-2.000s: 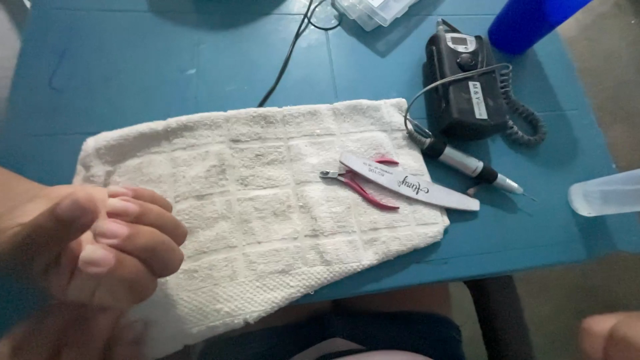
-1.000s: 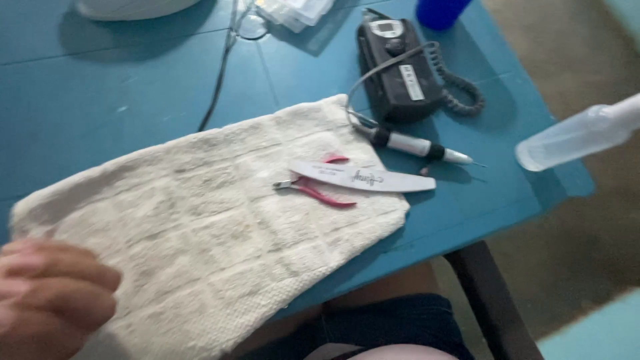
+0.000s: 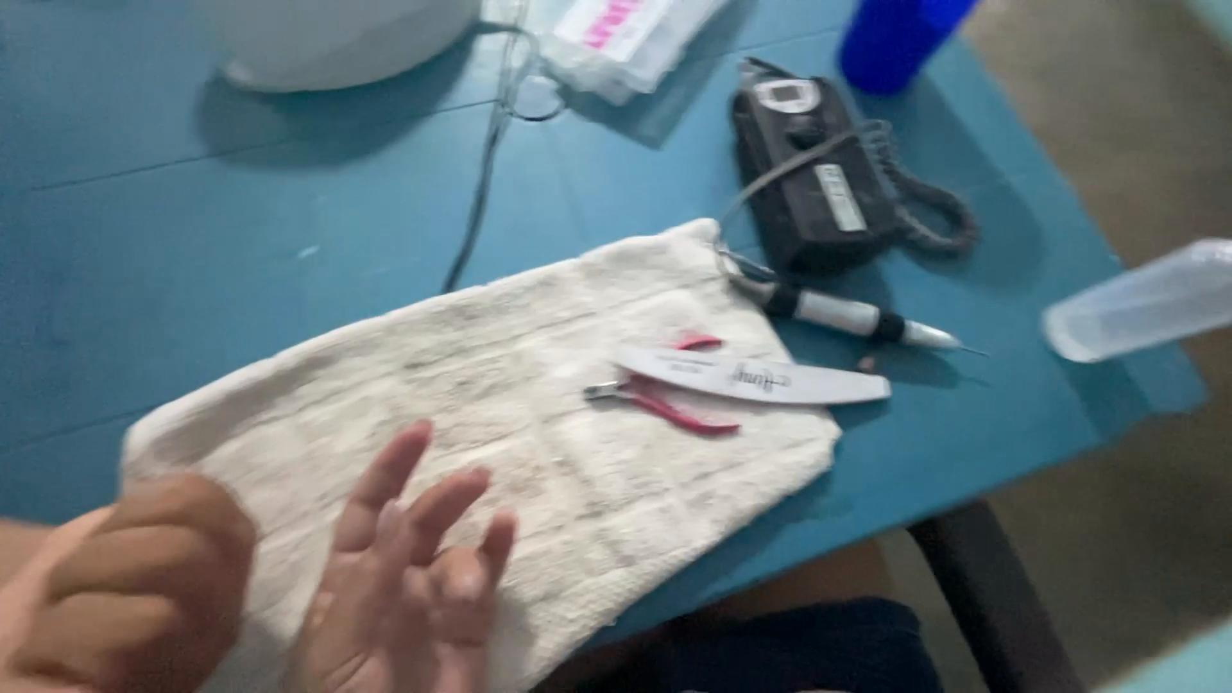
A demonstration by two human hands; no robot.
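Observation:
My left hand (image 3: 144, 582) is at the lower left over the edge of a cream towel (image 3: 462, 423), fingers curled; nothing shows in it, though it is blurred. Just right of it, my right hand (image 3: 409, 587) is over the towel with its fingers apart and nothing held. On the towel's right part, a white nail file (image 3: 760, 377) lies across red-handled cuticle nippers (image 3: 679, 412). Beyond the towel's right edge lies a nail drill handpiece (image 3: 847, 316) with a thin bit. Its black control unit (image 3: 808, 173) stands behind it.
The blue table (image 3: 318, 212) bears a white rounded object (image 3: 346, 38), a dark cable (image 3: 481, 173) and clear plastic packaging (image 3: 626, 43) at the back. A blue cup (image 3: 900, 38) stands back right; a translucent bottle (image 3: 1145, 303) is at the right edge.
My right hand, partly seen at the lower right two seconds ago and out of view one second ago, is now over the towel beside my left hand. The view has shifted.

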